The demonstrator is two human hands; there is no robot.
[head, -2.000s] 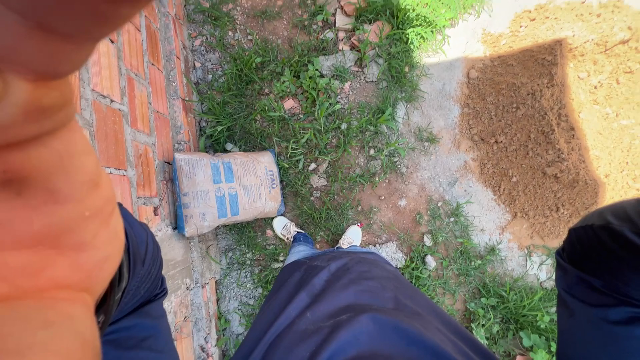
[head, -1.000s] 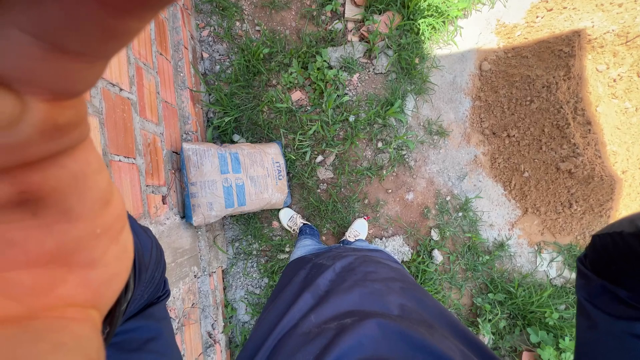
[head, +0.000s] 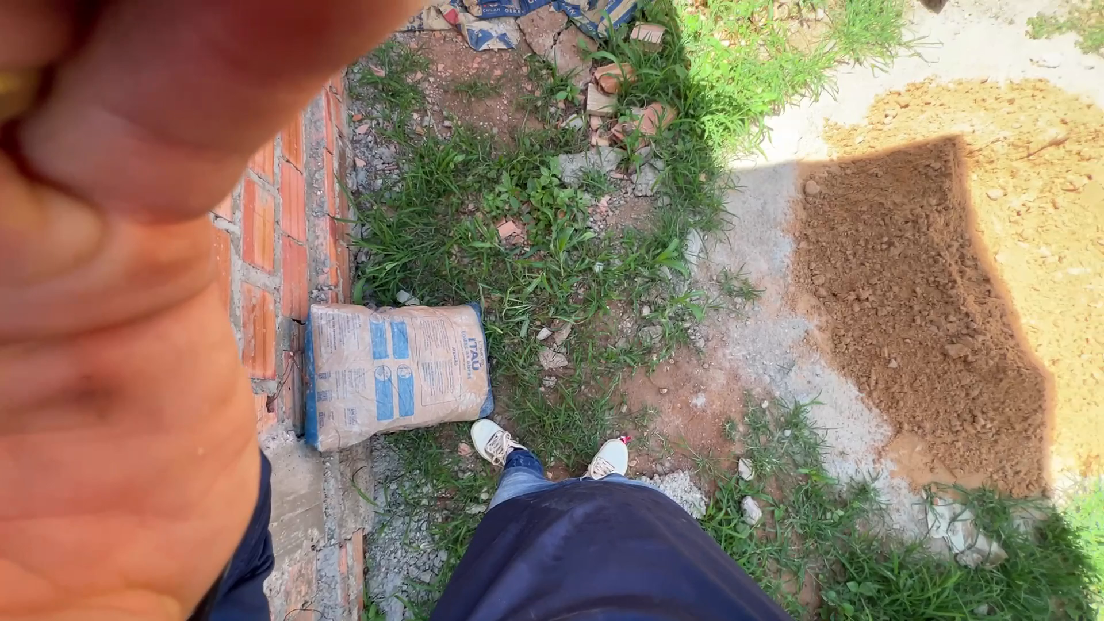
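My left hand (head: 121,328) is very close to the camera and fills the left side of the view, blurred, with its fingers reaching toward the top; whether it holds anything cannot be seen. Beyond it, a paper cement bag (head: 397,375) with blue ends and printing lies on its side beside the brick wall, just left of my shoes. My right hand is out of the frame.
A hollow-brick wall (head: 276,267) runs along the left. A heap of brown sand (head: 914,310) lies at the right on pale ground. Grass, broken bricks (head: 653,118) and crumpled bags (head: 492,33) are farther ahead. My white shoes (head: 494,442) stand on the ground.
The dark sleeve at the lower right has gone out of view. My left hand stays close before the camera. The cement bag lies where it was.
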